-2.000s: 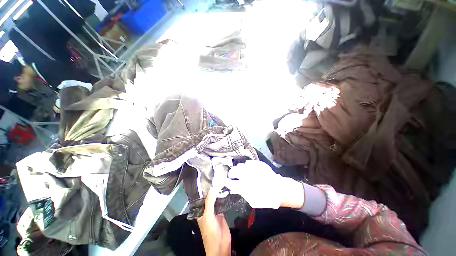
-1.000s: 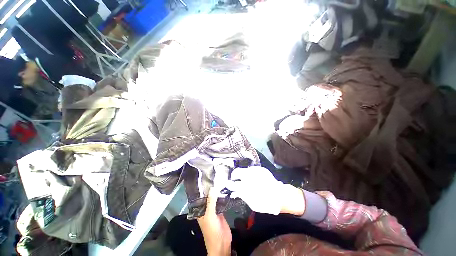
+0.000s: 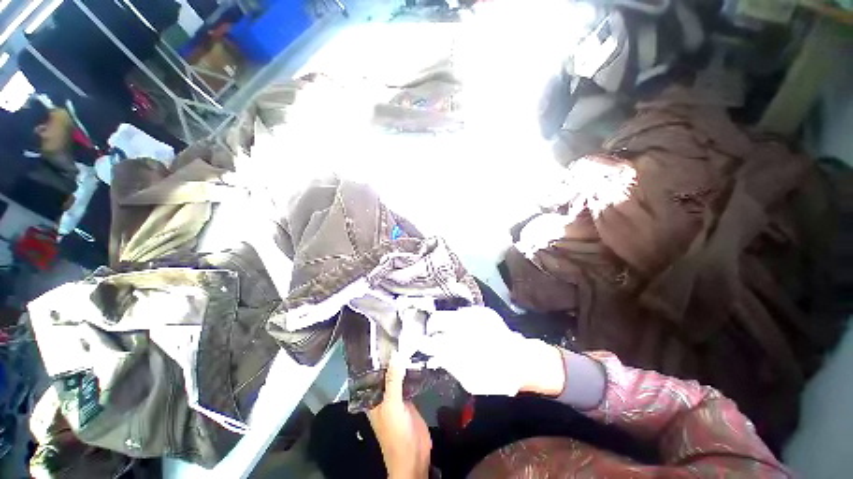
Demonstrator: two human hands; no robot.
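Observation:
Brown-grey trousers (image 3: pixel 341 229) with stitched seams and pale lining lie bunched in front of me, their near end hanging over the table edge. My bare left hand (image 3: pixel 402 426) comes up from below and grips the near edge, thumb up against the pale lining. My right hand (image 3: pixel 482 351), in a white glove with a grey-mauve cuff, is closed at the same pale cloth, touching it beside the left thumb. Its fingertips are washed out by glare, so I cannot tell if it also holds a small tool.
Trousers with pale inner side and a dark printed patch (image 3: pixel 136 365) lie at left. A large brown garment heap (image 3: pixel 692 215) lies at right. The table (image 3: pixel 271 421) is sun-glared at its middle. Metal rails, a blue bin (image 3: pixel 271 33) and a person's hand and sleeve show at upper left.
My right hand has shifted slightly left and up, with its fingers closer to the left thumb. The trousers stay nearly in place. The person at far left has moved.

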